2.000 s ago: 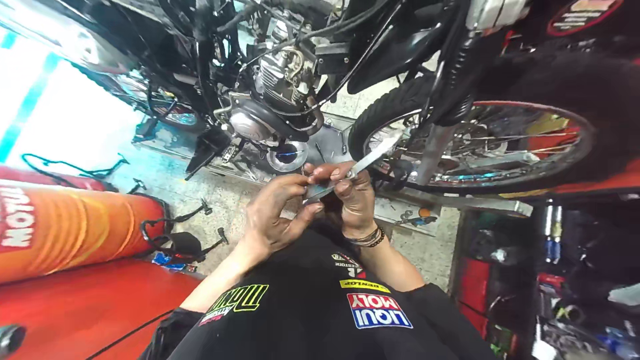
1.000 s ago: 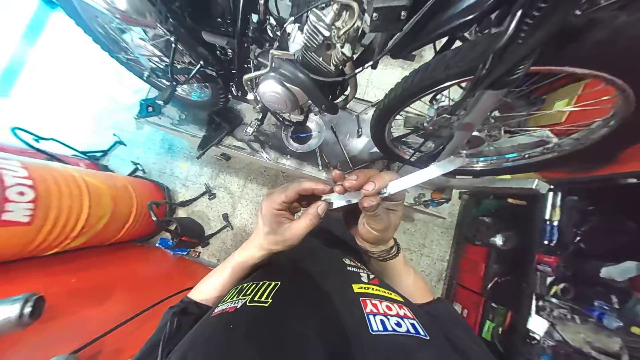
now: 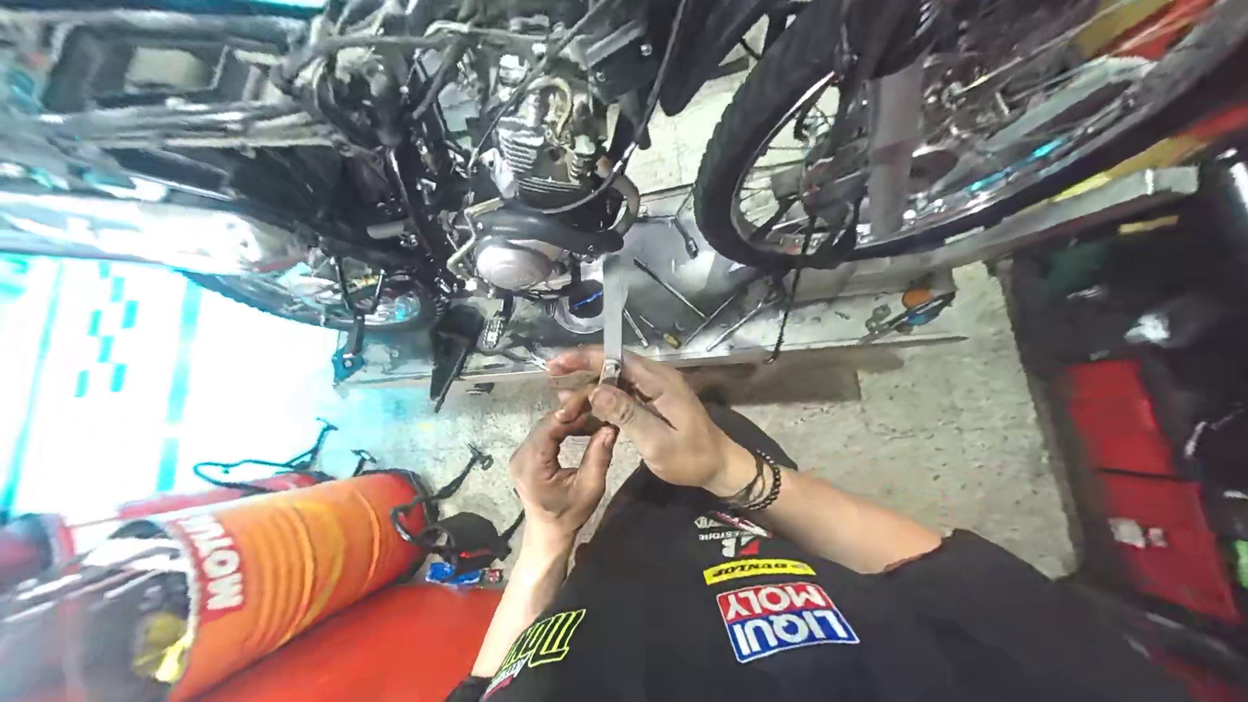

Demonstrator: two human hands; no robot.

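Observation:
A long, thin, flat metal blade (image 3: pixel 614 307), which looks like part of a feeler gauge set, points up and away from my hands. My right hand (image 3: pixel 673 424), with a dark bracelet on the wrist, pinches its lower end between thumb and fingers. My left hand (image 3: pixel 561 468) has thumb and index finger closed around the gauge's lower part, against the right fingertips; the fingers hide most of that part. Beyond the hands is a motorcycle engine (image 3: pixel 541 156) with a finned cylinder and round silver cover (image 3: pixel 512 263). The blade's far end overlaps the area below the engine in view.
A metal platform (image 3: pixel 829 317) under the motorcycle holds several long tools (image 3: pixel 671 288) and a round container (image 3: pixel 583 304). The spoked wheel (image 3: pixel 760 166) stands at the upper right. An orange drum (image 3: pixel 302 551) lies lower left, near a black stand (image 3: pixel 468 536). Red storage units (image 3: pixel 1136 429) are at the right.
The blade, pointing to the upper right a second ago, now points almost straight up the view. My right hand has turned with it. The view has also shifted.

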